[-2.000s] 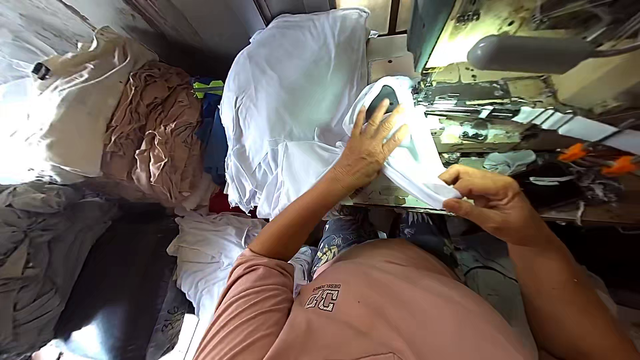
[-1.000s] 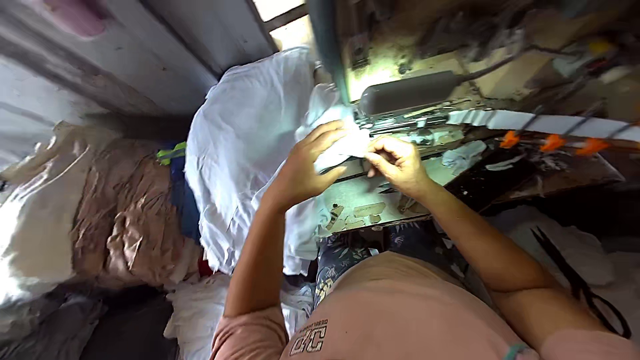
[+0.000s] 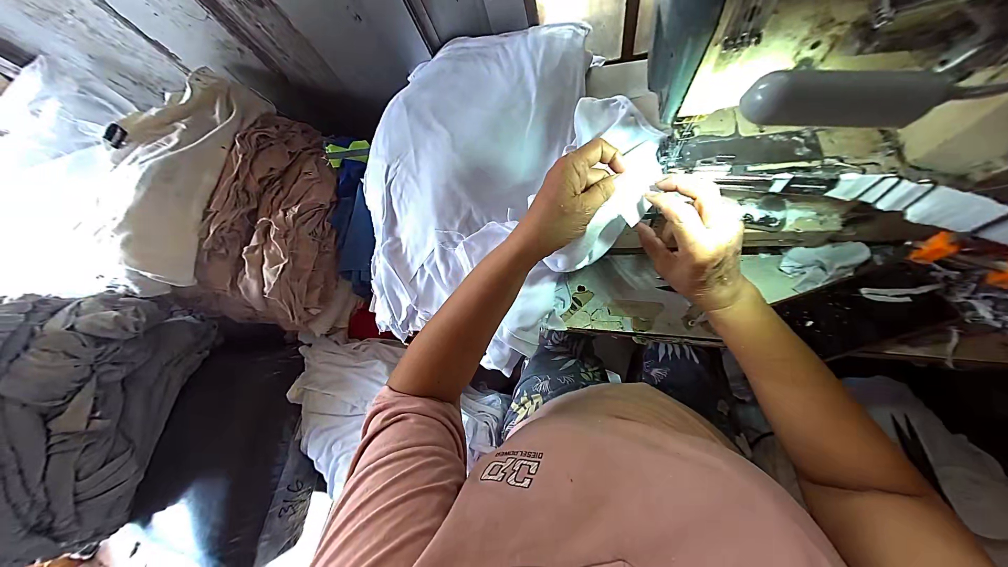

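White fabric (image 3: 618, 130) lies against the needle area of a sewing machine (image 3: 756, 150), under a bright light. My left hand (image 3: 575, 189) has its fingers curled at the fabric's left part, thumb and forefinger pinching it. On the right side, my right hand (image 3: 697, 236) is at the fabric's edge, fingers bent and thumb near a corner; glare hides whether it grips. A large heap of white cloth (image 3: 480, 118) sits left of the machine. A white strip (image 3: 906, 197) with dark cross bands runs in from the right toward the needle area.
A grey rounded machine part (image 3: 846, 98) juts over the bed. Brown cloth (image 3: 268, 213), cream cloth (image 3: 165, 181) and grey cloth (image 3: 71, 394) are piled on the left. Orange pieces (image 3: 935, 246) lie at the right. Scissors (image 3: 913, 449) are low at the right, beside my right arm.
Two seconds ago my hands were spread apart on the white fabric, and a dark oval showed by my left hand. One second ago they were close together at the needle area; now they are slightly apart.
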